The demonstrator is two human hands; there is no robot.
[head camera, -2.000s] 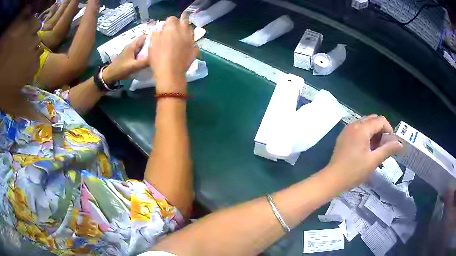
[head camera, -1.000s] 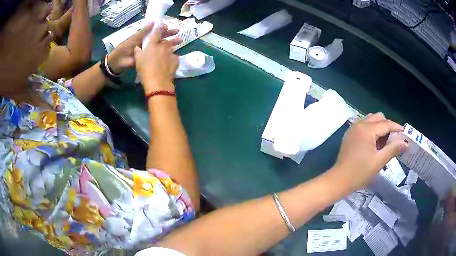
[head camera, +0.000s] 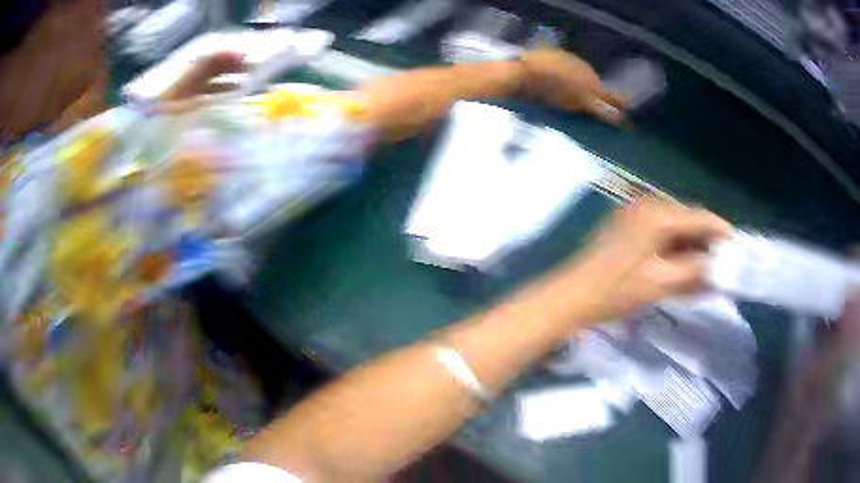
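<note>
My left hand (head camera: 665,250), with a metal bracelet on the wrist, pinches the left end of a white printed carton (head camera: 778,272). The carton lies slanted at the right, and its print is blurred. My right hand (head camera: 846,335) is a blurred, cut-off patch at the right edge by the carton's other end; its grip cannot be told. Loose white printed papers (head camera: 674,377) lie below my left hand, and one flat paper (head camera: 564,412) lies apart at their left.
A carton (head camera: 453,189) with a white sleeve (head camera: 537,203) beside it stands on the green bench. At the left, a person in a flowered shirt stretches an arm over the far dark strip, with the hand (head camera: 570,80) near a whitish item (head camera: 636,83).
The neighbour's arm has swung out over the far strip. The view has shifted and blurred. The carton in my left hand looks nearer level, and the bench carton and sleeve show further left.
</note>
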